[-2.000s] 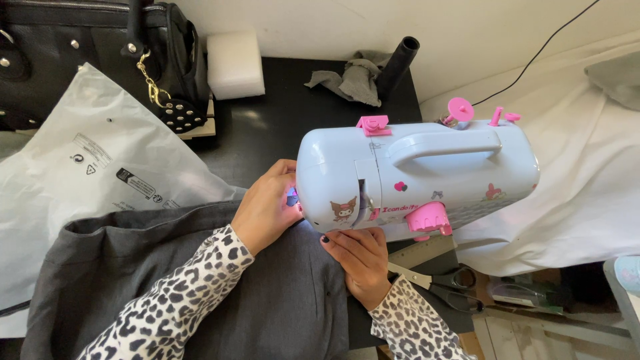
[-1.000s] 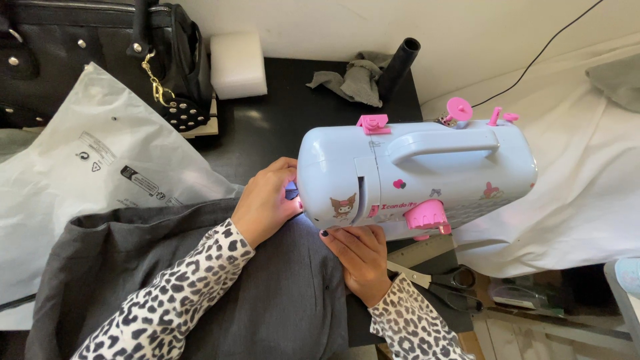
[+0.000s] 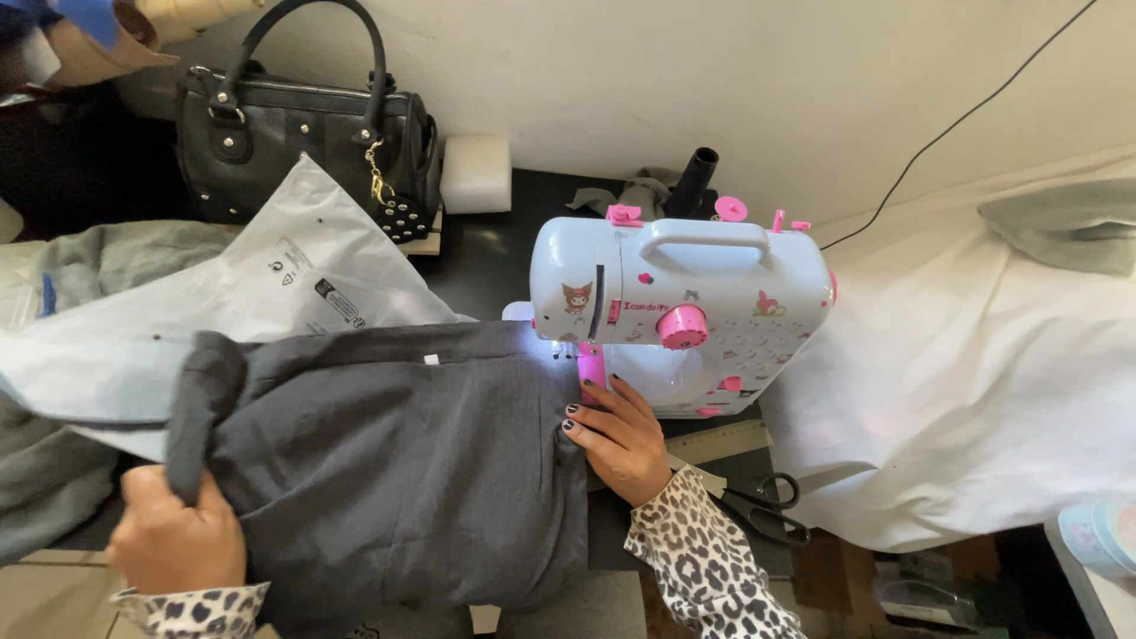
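Observation:
A dark grey fabric garment (image 3: 399,461) with a waistband-like edge and a small white tag lies before a light blue sewing machine (image 3: 568,266), which has pink knobs and a lit needle area. Its upper right part reaches under the machine's head. At the lower left, my left hand (image 3: 182,532) grips a bunched end of the garment. My right hand (image 3: 621,439) rests with spread fingers on the garment's right edge, beside the pink part of the machine's needle end. Whether its fingertips also touch the machine, I cannot tell.
Black-handled scissors (image 3: 768,510) and a ruler (image 3: 719,441) lie right of my right hand. A white plastic bag (image 3: 240,284) spreads at the left, below a black studded handbag (image 3: 302,133). A white foam block (image 3: 477,174) and a black tube (image 3: 692,182) are behind; white cloth (image 3: 958,355) covers the right side.
My left hand has moved from the needle area to the lower left, where it holds the garment's end. My right hand now lies flatter, fingers spread. The view has shifted and shows more at left.

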